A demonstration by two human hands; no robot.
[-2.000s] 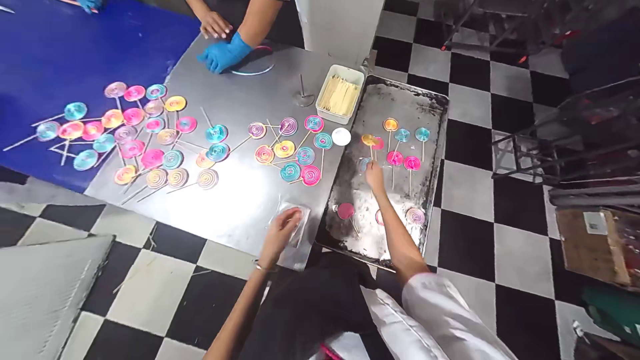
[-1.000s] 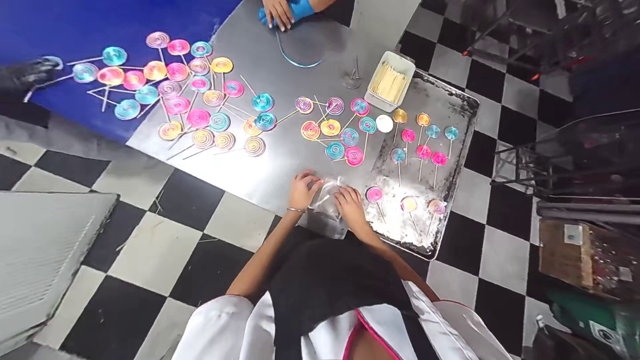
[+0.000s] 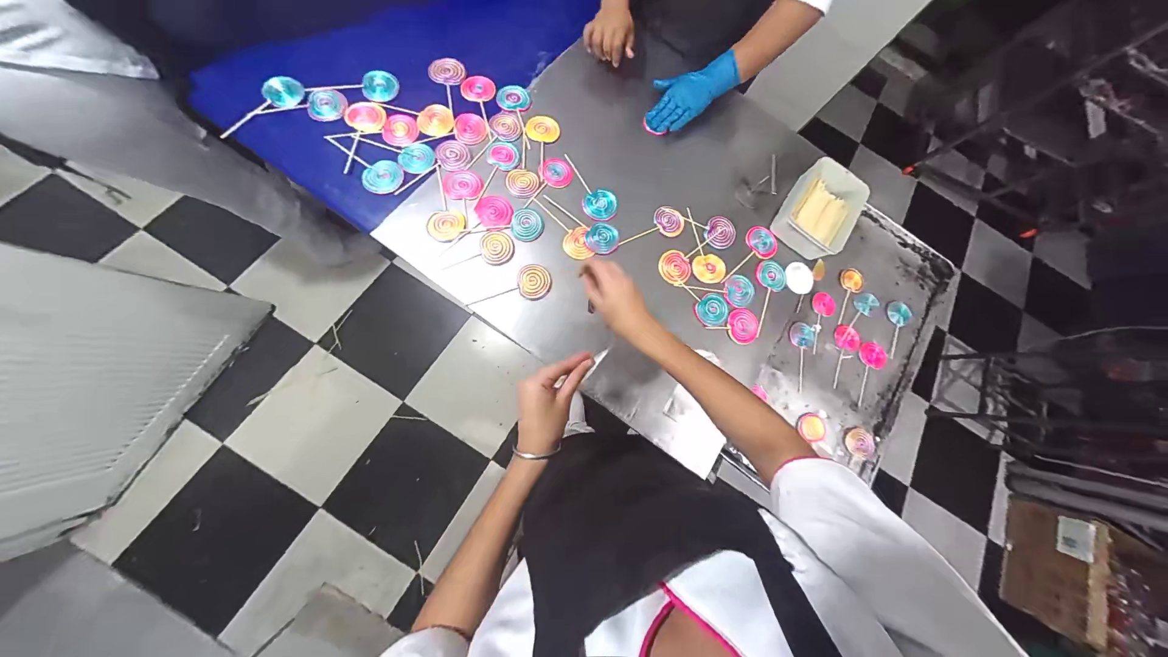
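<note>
My left hand (image 3: pixel 547 401) pinches a small clear plastic wrapper (image 3: pixel 595 361) at the near edge of the metal table. Reaching over the table, my right hand (image 3: pixel 613 297) has its fingertips just below an orange spiral lollipop (image 3: pixel 577 243), beside a blue one (image 3: pixel 602 237); whether it grips anything is unclear. To its left lie many spiral lollipops (image 3: pixel 494 212) on sticks, and another group (image 3: pixel 709 267) lies to its right. A stack of clear wrappers (image 3: pixel 691 415) rests under my right forearm. More lollipops (image 3: pixel 847 338) lie on a worn metal tray (image 3: pixel 931 274).
Across the table (image 3: pixel 639 182), a co-worker's blue-gloved hand (image 3: pixel 680 96) covers a pink piece, with a bare hand (image 3: pixel 610 35) alongside. A white container of sticks (image 3: pixel 821 208) stands by the tray. At left is a blue table surface (image 3: pixel 301 173), with another person's grey-clothed leg nearby.
My hands were together over the wrappers; now they are apart, the right one reaching forward towards the lollipops. The co-worker's gloved and bare hands have separated.
</note>
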